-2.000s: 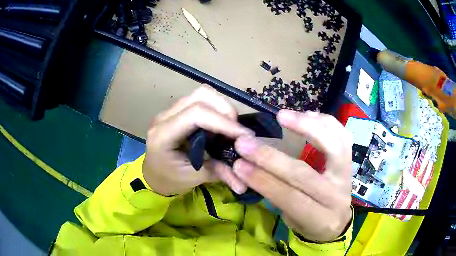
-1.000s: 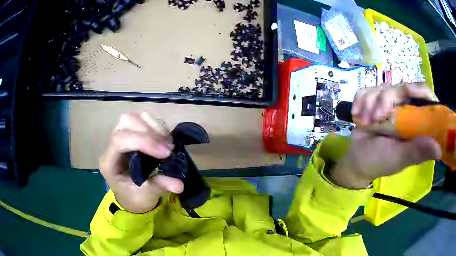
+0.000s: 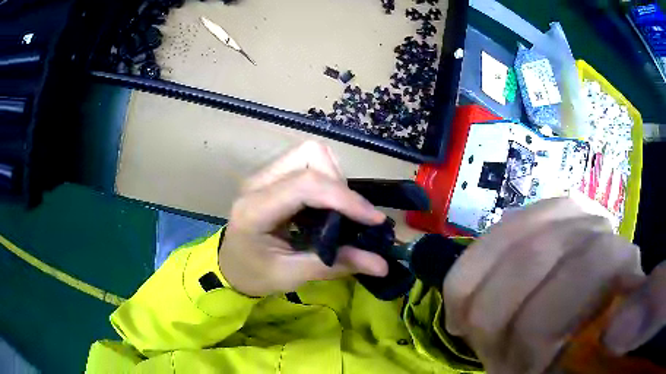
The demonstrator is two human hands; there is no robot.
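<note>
My left hand [image 3: 285, 219] is closed around a black tubular housing [image 3: 387, 281], a little above the cardboard mat. A curved black piece sticks out from the housing to the right. My right hand [image 3: 537, 281] grips the electric screwdriver [image 3: 595, 336], which has an orange body, partly hidden by my fingers. The screwdriver's black nose [image 3: 437, 257] points left and its tip meets the housing's open end. The exact contact point is dark and blurred.
A parts tray [image 3: 255, 111] holds tweezers [image 3: 226, 39], small black brackets [image 3: 387, 109] and black end caps [image 3: 139, 44]. A red screw feeder [image 3: 438, 186] stands right of the mat [image 3: 182, 153]. Beyond are plastic bags [image 3: 540, 80] and a yellow bin [image 3: 634, 182]. A slotted carrier tray [image 3: 18, 131] is at left.
My right hand first let go of the housing and took the screwdriver, then brought it left and down to the housing. My left hand with the housing has moved right since the last frame.
</note>
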